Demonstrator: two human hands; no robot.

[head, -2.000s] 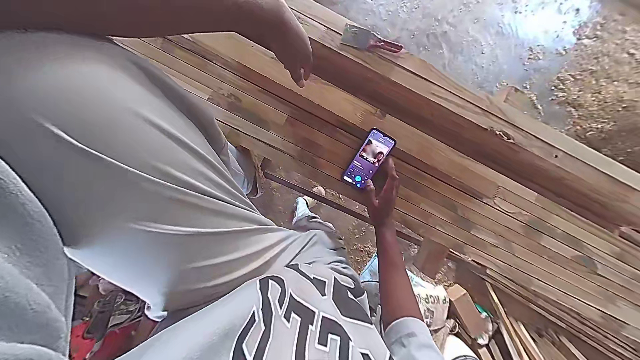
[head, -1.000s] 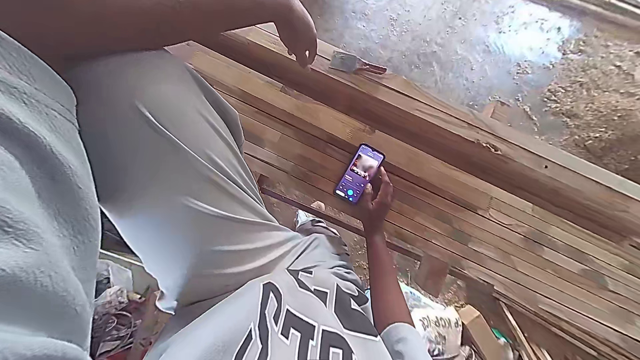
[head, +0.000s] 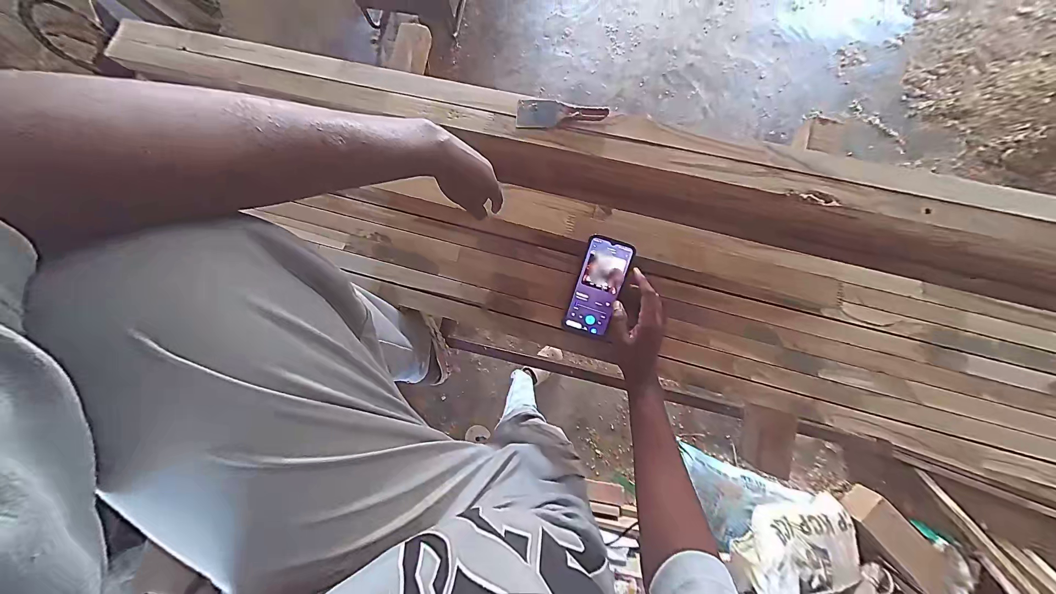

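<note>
From the left edge, my left forearm reaches over a long wooden beam; my left hand (head: 469, 177) hangs with loosely bent fingers and nothing visible in it. A smartphone (head: 600, 287) with a lit screen appears to lie on the wooden slats (head: 767, 334). At its lower right edge is my right hand (head: 639, 330), fingers apart, thumb at the phone's side; it does not appear to grip the phone. A scraper or putty knife (head: 544, 114) with a reddish handle rests on the beam (head: 709, 177), beyond both hands.
Below the slats at the lower right are a white printed sack (head: 800, 540), a cardboard box or wood block (head: 895, 532) and loose wood strips (head: 973, 536). Wood shavings (head: 982, 91) cover the wet-looking floor at the top right. Grey clothing fills the lower left.
The view has turned, and more of the beam's left end shows. My left hand stays near the beam, and my right hand stays beside the phone.
</note>
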